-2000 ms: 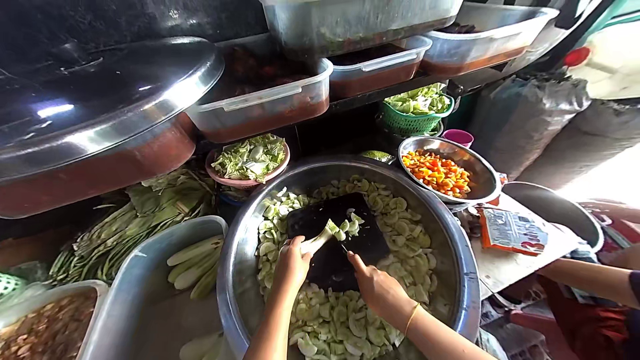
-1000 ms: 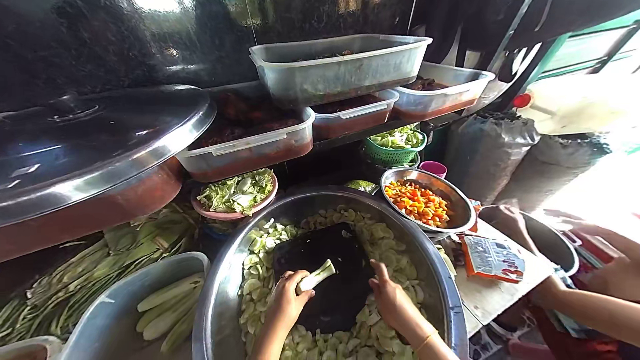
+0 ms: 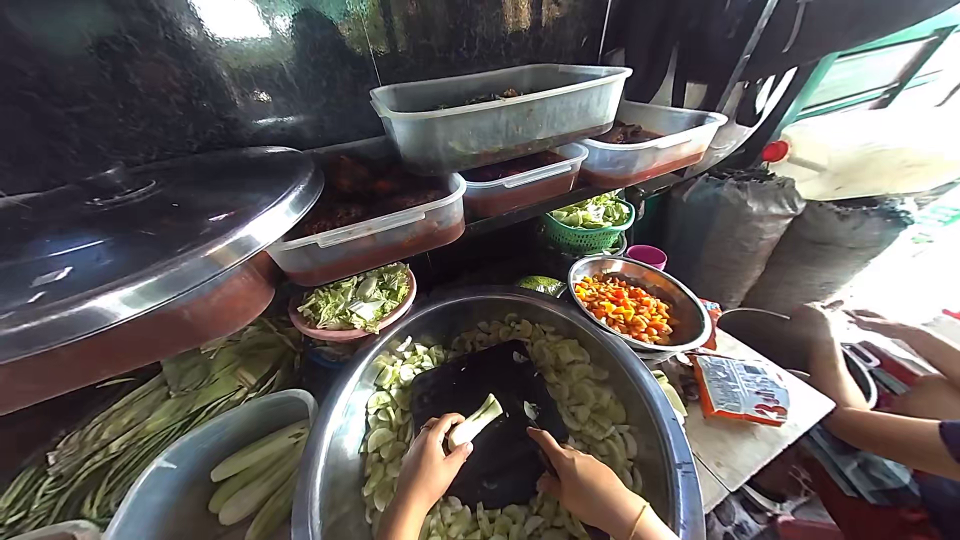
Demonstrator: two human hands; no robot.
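A large metal basin point(image 3: 679, 457) holds many pale green vegetable slices point(image 3: 581, 367) around a black cutting board point(image 3: 491, 375). My left hand point(image 3: 435, 457) grips a short pale green vegetable piece point(image 3: 476, 421) over the board, its cut end pointing up and to the right. My right hand point(image 3: 577, 472) is closed around the dark handle of a knife, a little right of the left hand; its blade is hard to make out, near a small slice on the board. A thin yellow band is on my right wrist.
Whole pale green vegetables point(image 3: 259, 457) lie in a grey tub point(image 3: 157, 465) at left. A bowl of chopped orange vegetables point(image 3: 626, 307) and a printed packet point(image 3: 742, 390) are at right, beside another person's arms point(image 3: 847, 382). Food containers point(image 3: 502, 112) stand on the shelf above.
The vegetable piece in my left hand is shorter than two seconds ago. The other person's hands have come further into view at right. The view has tilted upward.
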